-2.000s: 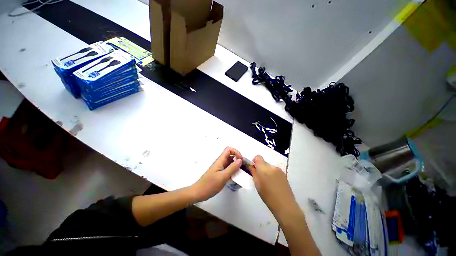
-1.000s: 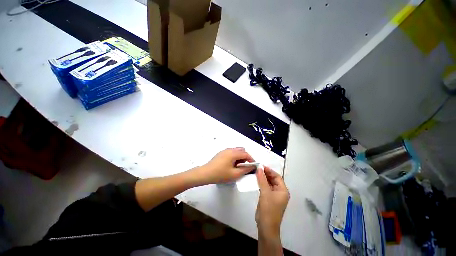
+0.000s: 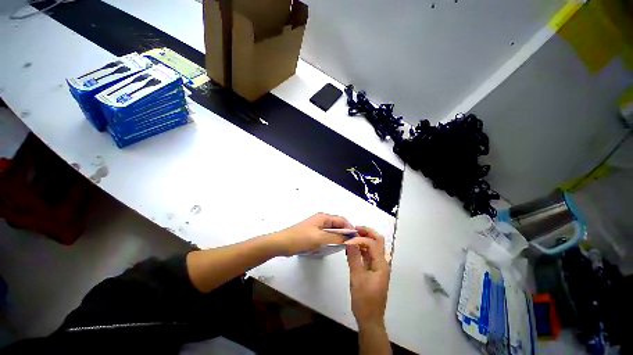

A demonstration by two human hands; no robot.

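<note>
A small white retail box is held over the table's front edge, mostly hidden by my hands. My left hand is around the box from the left, fingers over its top. My right hand pinches the box's end at the right with thumb and fingers. The end shows a thin white edge and a dark slit. Whether a cable is inside is hidden.
Two stacks of packed boxes and a yellow packet are at left. An open brown carton, black phone-like rectangle and cable pile are behind. Flat box blanks and a kettle are at right.
My right hand has turned more upright and shifted left against the box end. The white flap that hung below my hands a second ago no longer shows.
</note>
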